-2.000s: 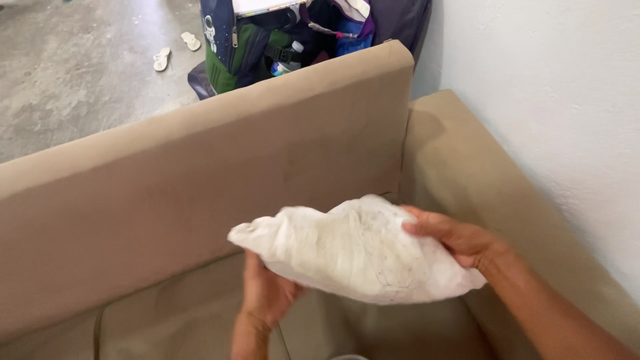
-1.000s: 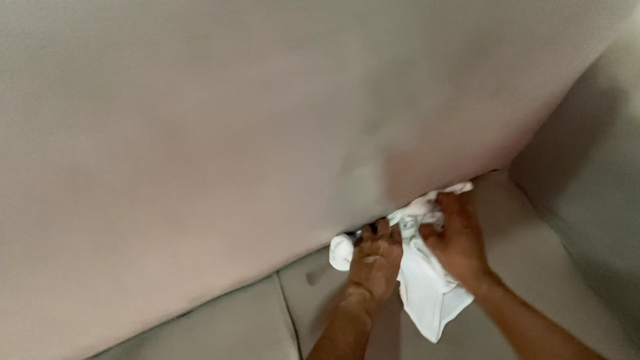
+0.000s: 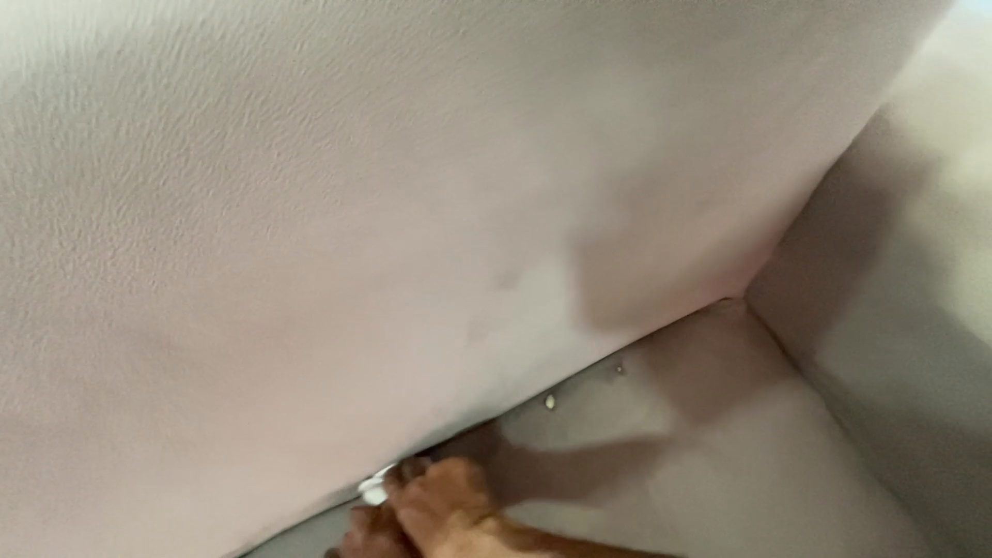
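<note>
Low in the head view, my right hand (image 3: 446, 500) is closed on a white cloth (image 3: 375, 490) at the seam between the sofa backrest (image 3: 310, 271) and the seat cushion (image 3: 612, 480). Only a small bunched part of the cloth shows beside the fingers. My left hand (image 3: 376, 535) is just below and touching the right one, cut off by the bottom edge, so its grip cannot be made out. A small pale crumb-like piece (image 3: 550, 401) lies on the seat near the seam, and a tinier one (image 3: 619, 370) is farther right.
The sofa's armrest (image 3: 922, 310) rises at the right and meets the backrest and seat in a corner. The backrest fills the upper left. Shadows of the arms fall across the seat and backrest.
Both hands have moved left along the seam with the white cloth, which hung spread below them a second ago and is now mostly hidden. The view has dropped close to the sofa since two seconds ago.
</note>
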